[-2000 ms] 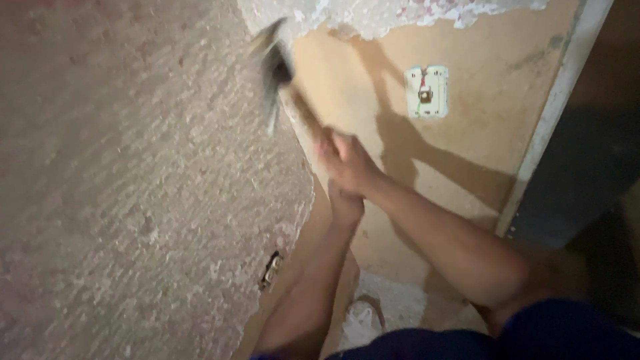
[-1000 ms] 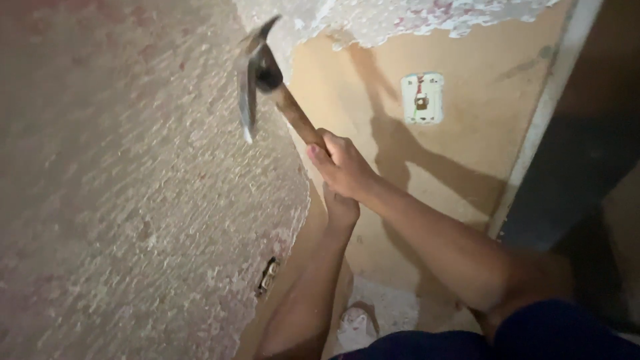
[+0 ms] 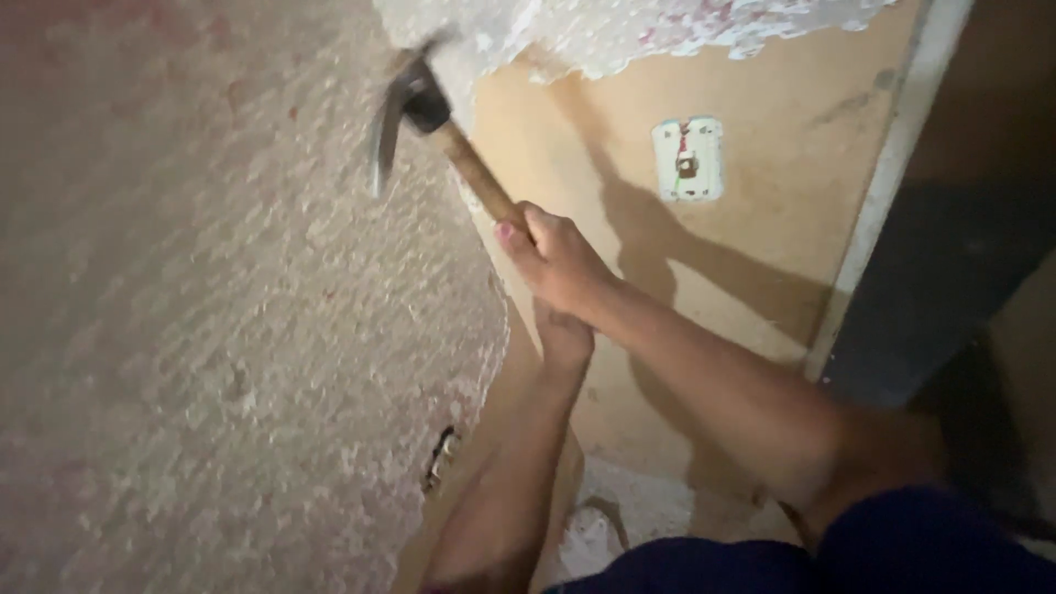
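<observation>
A small pick-type hand tool with a dark metal head (image 3: 423, 97) and a wooden handle (image 3: 478, 172) is held up against the rough, pitted wall (image 3: 272, 330) at the left; its head is somewhat blurred. My right hand (image 3: 557, 256) is closed round the handle. Lower on the grip is my left hand (image 3: 563, 330), closed just beneath the right one and partly hidden by it. Whether the head touches the wall I cannot tell. Tool and arms cast a shadow on the smooth tan wall (image 3: 767, 190) at the right.
An uncovered electrical box (image 3: 687, 158) with wires is set in the tan wall. Another wall box (image 3: 441, 459) sits low by the corner. Rough plaster (image 3: 619, 33) runs along the top. A pale door frame (image 3: 887, 190) borders a dark panel (image 3: 949, 272). A shoe (image 3: 592, 532) shows below.
Both hands keep their grip on the tool. Its head was a blur two seconds ago, sharper one second ago, and is blurred again now, with only a small shift in place.
</observation>
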